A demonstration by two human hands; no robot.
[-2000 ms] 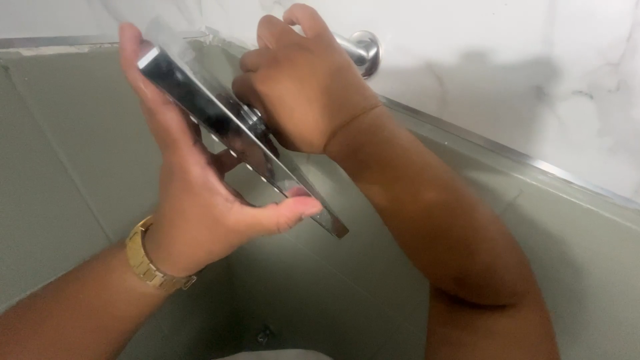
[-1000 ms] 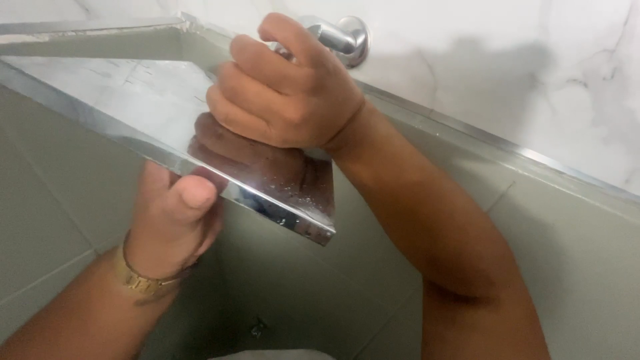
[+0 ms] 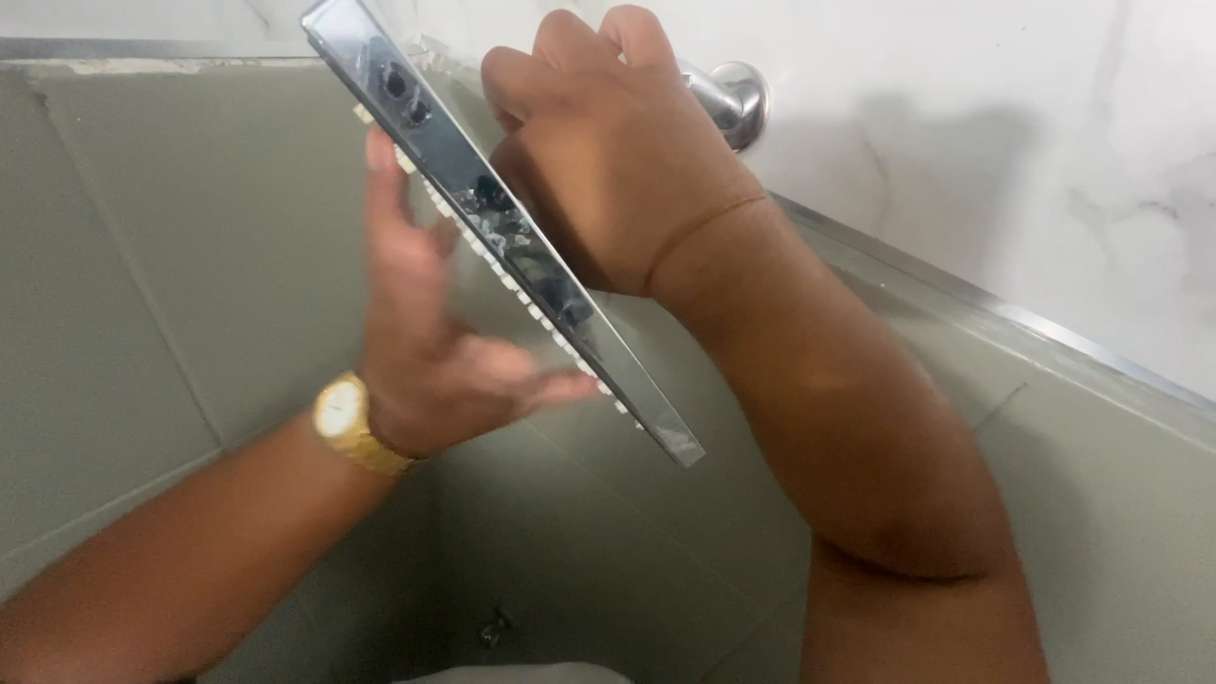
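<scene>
A square chrome rain shower head, tilted nearly edge-on, runs from upper left to lower right, with pale nozzles along its lower left face. My left hand, wearing a gold watch, is slightly blurred below that face; its fingers and thumb are spread, and the tips seem to touch the nozzle side. Behind the plate, my right hand is curled around the connector, though the plate and hand hide the exact grip. A chrome shower arm extends from behind my right hand to its round wall flange.
White marble-patterned wall surrounds the flange. Metal trim divides it from grey-green tiles. Ragged pale filler lines the upper left tile edge. Far below, a small metal fitting is on the tiles.
The shower head has turned from showing its broad reflective back to standing nearly edge-on. My left hand has shifted up and its fingers have spread. My right hand stays by the arm.
</scene>
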